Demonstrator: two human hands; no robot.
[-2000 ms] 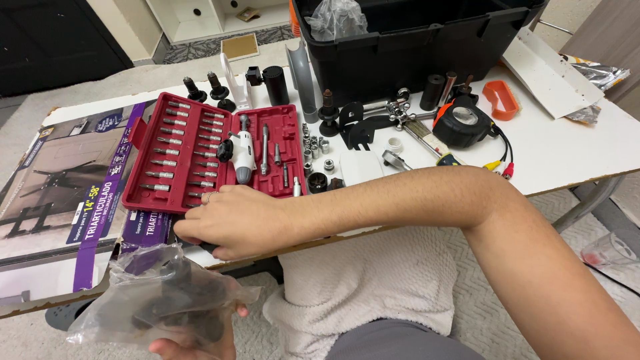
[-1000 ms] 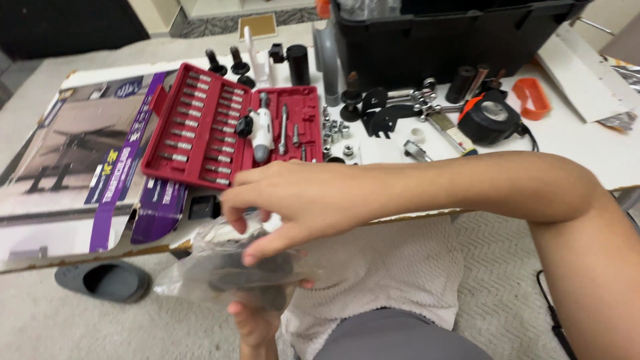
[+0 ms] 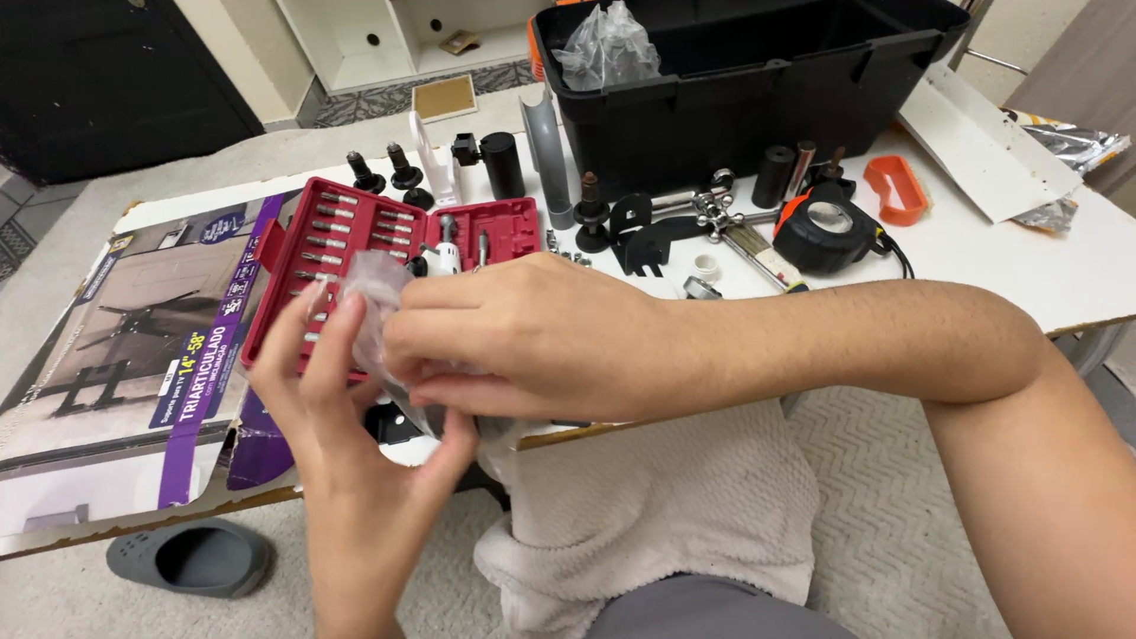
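Both hands grip a clear plastic bag (image 3: 377,280) with something dark inside, in front of a red tool case. My left hand (image 3: 355,399) holds it from the left and below, fingers spread around it. Reaching in from the right, my right hand (image 3: 524,342) pinches the bag's other side. Behind them lies the opened red bit case (image 3: 328,186) with rows of metal bits and a white-handled screwdriver (image 3: 448,253). My hands hide part of the case, and what the bag holds cannot be made out.
A black plastic toolbox (image 3: 737,106) stands behind, a plastic bag (image 3: 608,53) inside. To the right lie a tape measure (image 3: 825,231), a paintbrush (image 3: 759,253) and an orange plastic piece (image 3: 896,191). A flattened TV-mount box (image 3: 133,346) covers the left. A grey clog (image 3: 191,557) is on the floor.
My left hand has raised the bag from below the table's front edge to in front of the red case. My right hand, over the case's lower edge two seconds ago, now grips the bag.
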